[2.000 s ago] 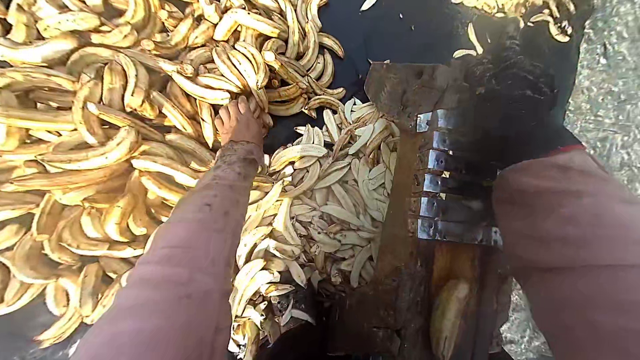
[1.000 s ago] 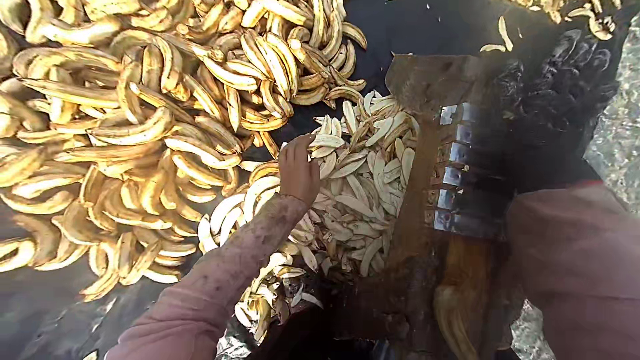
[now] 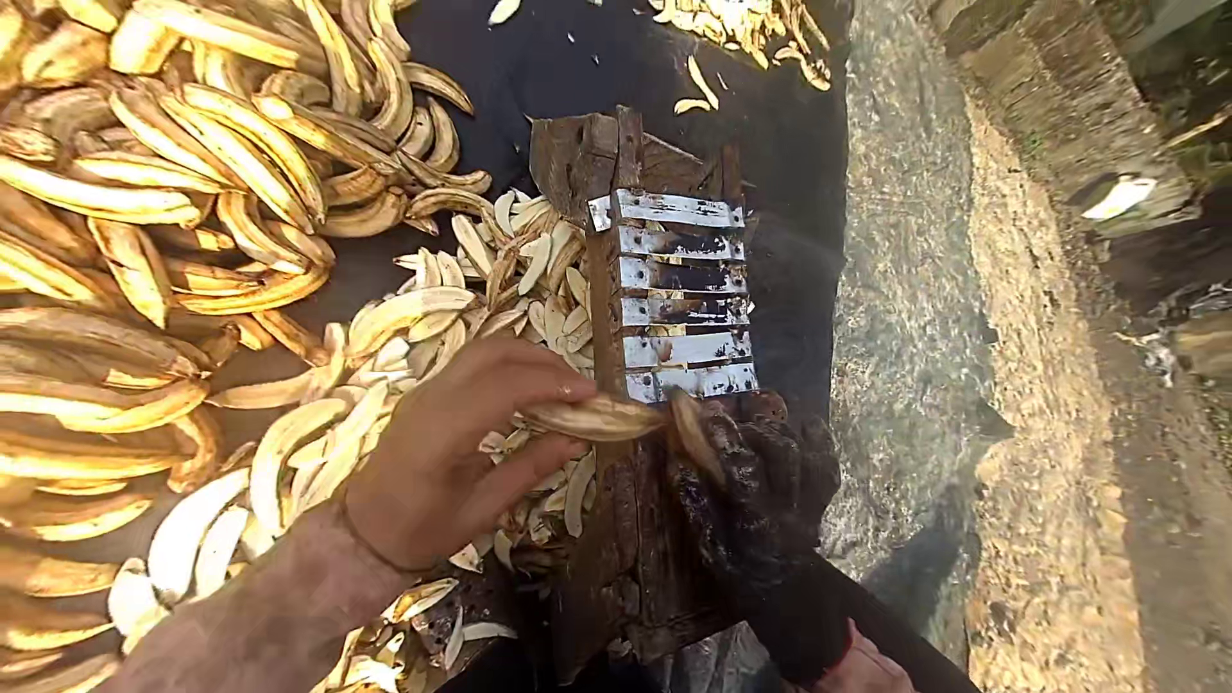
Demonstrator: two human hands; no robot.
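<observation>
My left hand (image 3: pixel 452 452) pinches one end of a peeled banana or plantain (image 3: pixel 595 419) between thumb and fingers. The fruit's other end points at my right hand (image 3: pixel 756 481), which wears a dark, wet-looking glove. A second, darker slender piece (image 3: pixel 695 438) lies against the gloved fingers; whether they grip it I cannot tell. Both hands are over the near part of a wooden slicer board (image 3: pixel 606 337) with several metal blade strips (image 3: pixel 683 298) set across it. Long pale slices (image 3: pixel 539 260) are heaped along the board's left side.
A large pile of peeled bananas or plantains (image 3: pixel 231 144) covers the left, on a dark sheet (image 3: pixel 491 58). More slices (image 3: pixel 731 29) lie at the top. Right of the sheet run a pale, rough strip of ground (image 3: pixel 905 241) and stone or concrete blocks (image 3: pixel 1078 106).
My left hand has come right from the slice heap to the board and now holds a piece. My gloved right hand now shows beside the lowest blades. The view has shifted.
</observation>
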